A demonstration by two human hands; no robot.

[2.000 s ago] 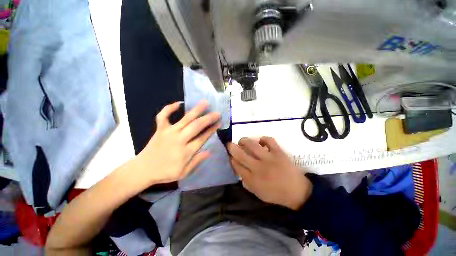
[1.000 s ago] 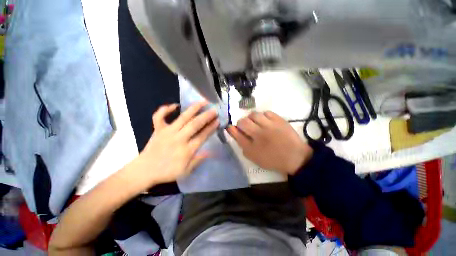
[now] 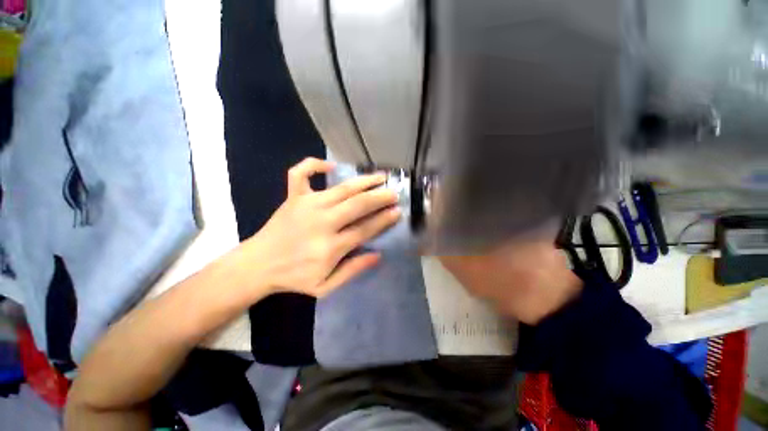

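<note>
A dark garment panel lies under the sewing machine head, which covers much of the work. A pale blue-grey pocket piece lies on its right part and reaches the near table edge. My left hand lies flat on the pale piece, fingers spread, fingertips by the presser foot area. It holds nothing that I can see. My right hand is to the right of the pale piece; its fingers are hidden behind the machine head, so what they touch cannot be told.
Stacked pale panels with dark slits lie at the left. Shears, blue snips and a dark block on a tan card are at the right. A red basket stands below the table at right.
The view has shifted, and the machine head now covers more of the work and my right fingers. The pale piece reaches lower in the picture. My left hand stays on the cloth.
</note>
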